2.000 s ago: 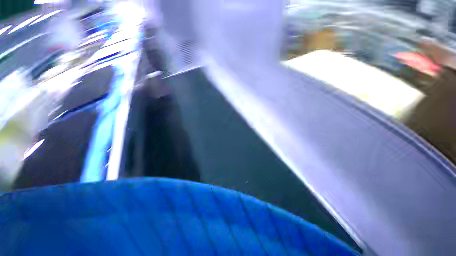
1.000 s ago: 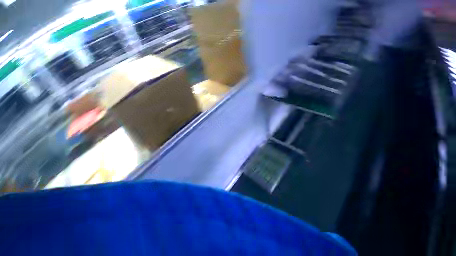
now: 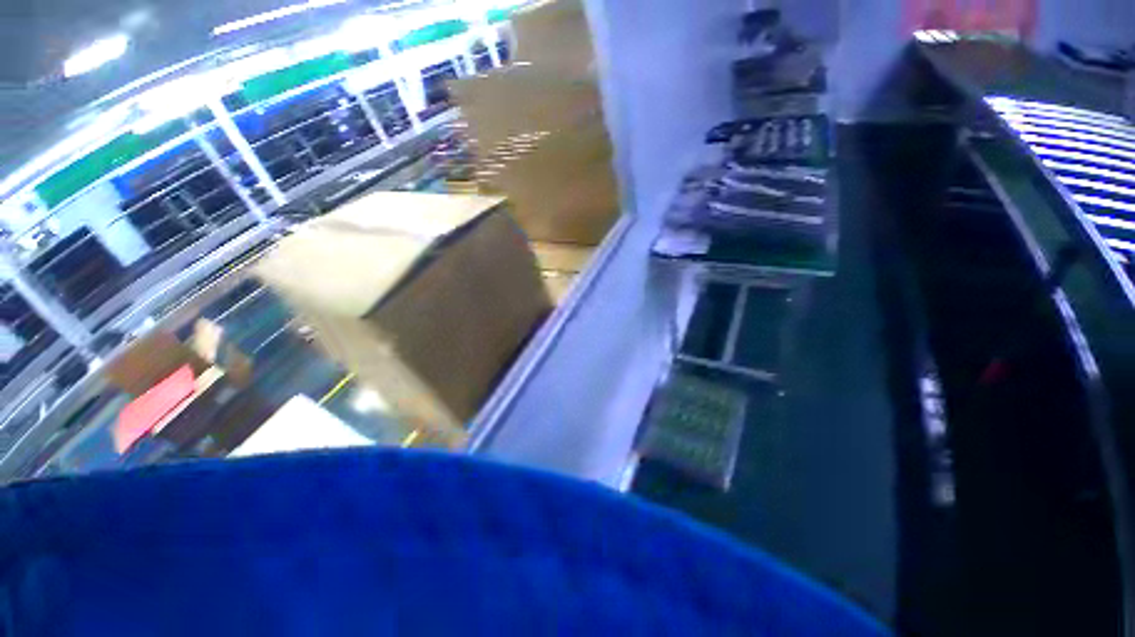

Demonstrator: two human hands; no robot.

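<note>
Neither of my hands is in the picture. On the green-topped bench (image 3: 828, 436) along the pale wall (image 3: 597, 361) lies a clear tray (image 3: 695, 429) with small green circuit boards in it. Just beyond it is an empty-looking divided tray or frame (image 3: 734, 326). Farther along, a stack of trays (image 3: 753, 212) holds several white strips that look like flat cables. More dark trays (image 3: 782, 62) stand behind it. Blue cloth (image 3: 373, 548) fills the bottom of the view and hides what is below.
A dark gap (image 3: 983, 373) runs right of the bench. A roller conveyor (image 3: 1077, 156) is at the upper right, with a red thing (image 3: 977, 15) behind. Beyond the wall stand a cardboard box (image 3: 423, 299), more cartons (image 3: 548, 137) and a pink-red item (image 3: 156, 408).
The view has swung from the bench and blue-padded line onto the tray end of the bench. The trays now stand farther left and look sharper. No hand has come into view.
</note>
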